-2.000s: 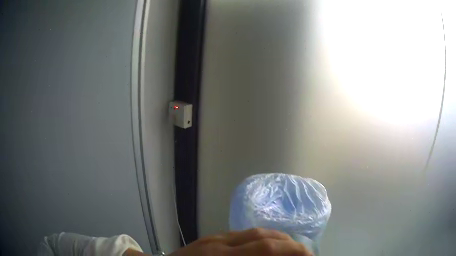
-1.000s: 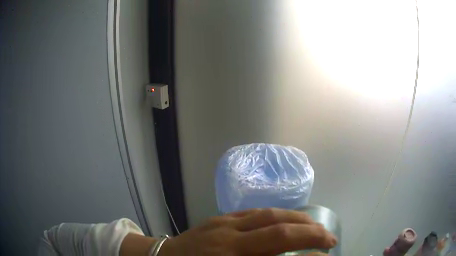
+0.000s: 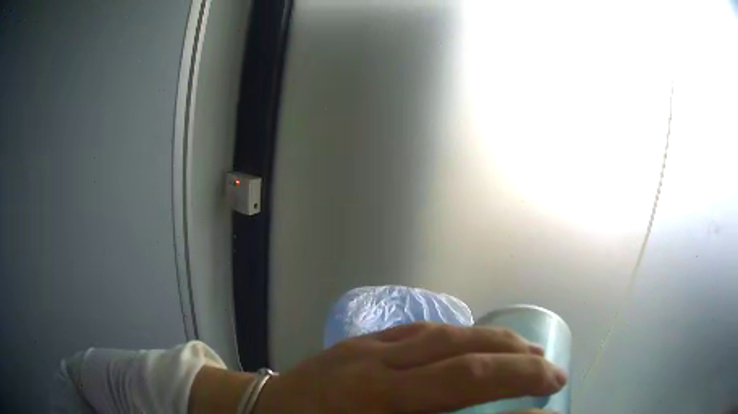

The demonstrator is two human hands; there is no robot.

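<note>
My left hand [image 3: 405, 370] comes in from the lower left with a white sleeve and a silver bangle at the wrist. Its fingers lie across the front of a pale blue-green tumbler [image 3: 553, 341] and hold it at the lower middle. The thumb and the lower part of the tumbler are hidden or cut off by the bottom edge. A blue water jug [image 3: 398, 309] wrapped in clear crinkled plastic stands behind the hand, left of the tumbler; its lower part is hidden. My right hand is out of the picture.
A small white box [image 3: 245, 194] with a red light is fixed on a dark vertical strip [image 3: 257, 105] of the pale wall [image 3: 364, 162]. A thin cord hangs at the right. Bright glare covers the upper right.
My hand and the tumbler now show higher and further right than two seconds ago. The jug has shifted left in view. The bottle tops seen lower right one second ago are out of view.
</note>
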